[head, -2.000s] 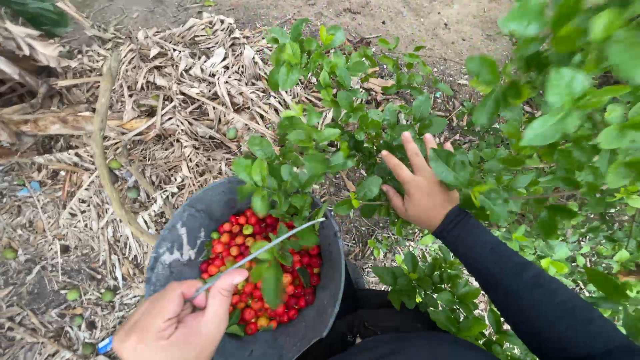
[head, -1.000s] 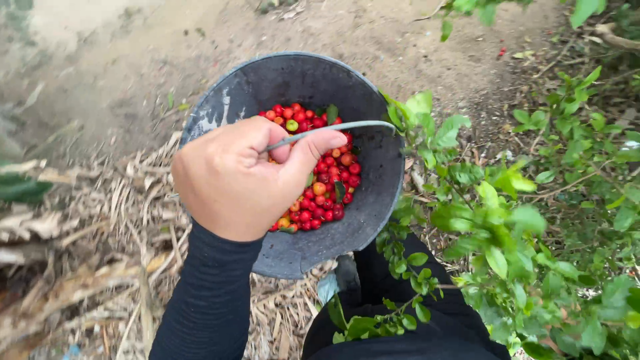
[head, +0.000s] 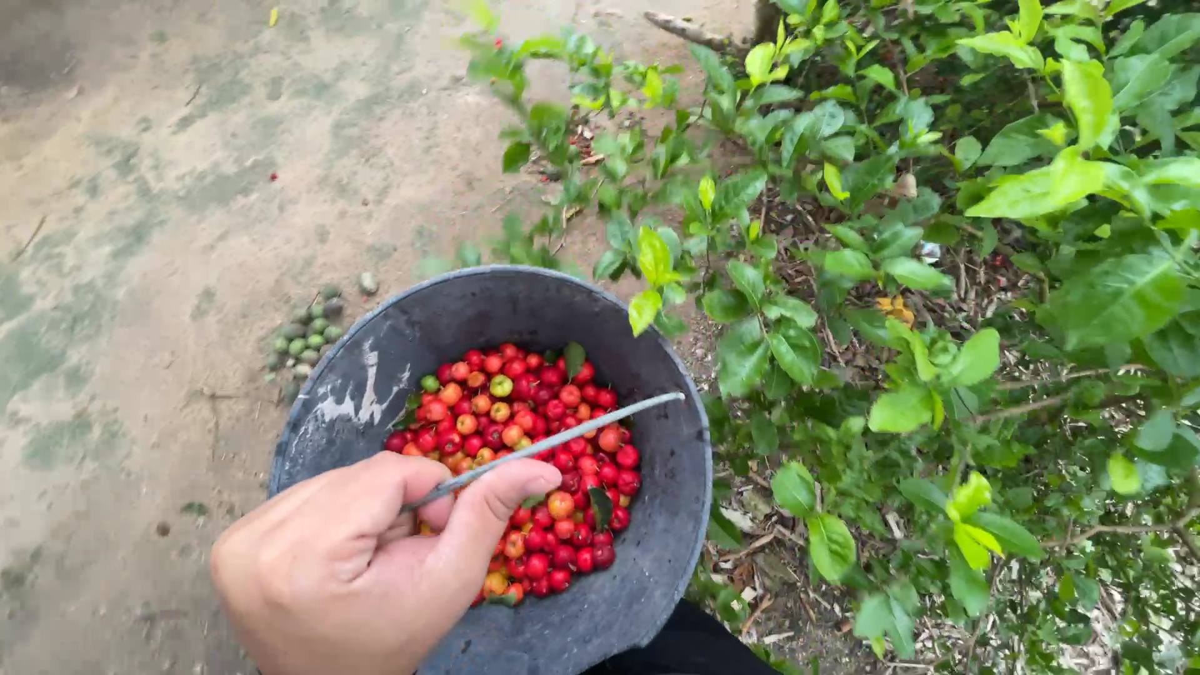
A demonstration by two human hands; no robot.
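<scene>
My left hand [head: 366, 562] grips the thin grey handle [head: 572, 433] of a dark plastic bucket [head: 661, 525]. The handle arcs over the bucket's opening and meets the rim at the right. Inside lies a heap of small red and orange cherry-like fruits [head: 562, 506], with a few yellow-green ones and some green leaves among them. Pale smears mark the bucket's inner left wall. My right hand is out of the frame.
A leafy green shrub [head: 797, 337] fills the right side, and its twigs reach the bucket's right rim. Small green fruits [head: 305, 342] lie heaped on the bare dirt ground [head: 141, 281] to the left. A dry stick [head: 689, 33] lies near the top.
Two seconds ago my right hand was among the shrub's leaves; it is now out of view. My left hand has kept hold of the bucket handle. The view has moved to barer ground.
</scene>
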